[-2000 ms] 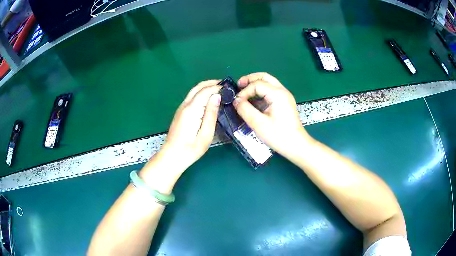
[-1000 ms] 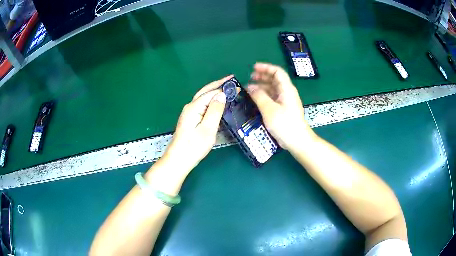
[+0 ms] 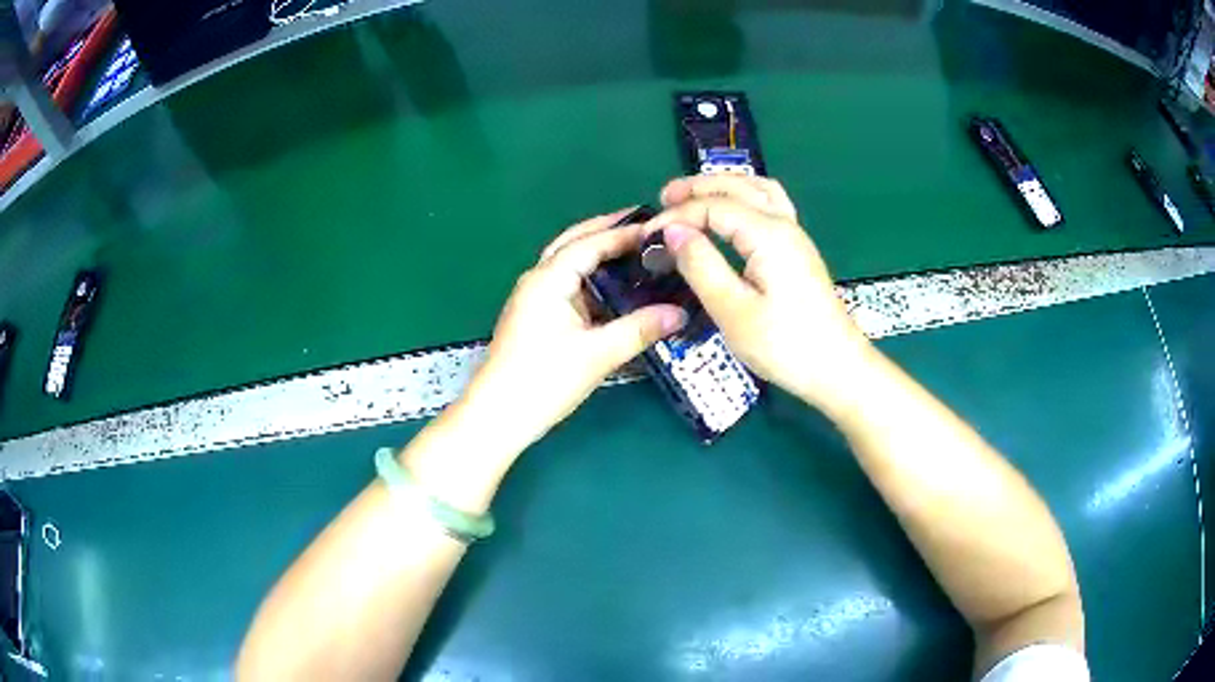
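The open phone housing (image 3: 710,382) lies slanted across the metal rail, inner side up, with its white keypad board towards me. My left hand (image 3: 557,331) grips its left edge, the thumb lying across the middle near the blue strip. My right hand (image 3: 753,273) pinches the round loudspeaker (image 3: 657,253) at the far end between thumb and fingers; the disc looks dark and tilted. Fingertips hide much of the far end, and lead wires there cannot be made out.
Another open housing (image 3: 720,131) lies on the green belt just beyond my right hand. More units lie to the right (image 3: 1017,173) and left (image 3: 71,335). The worn metal rail (image 3: 253,408) divides belt from worktop (image 3: 640,573). A black box (image 3: 193,29) stands far left.
The belt units have shifted left. My right hand, off the disc a second ago, is back at it, and the disc is tilted. My left thumb has moved from the disc to the housing's middle.
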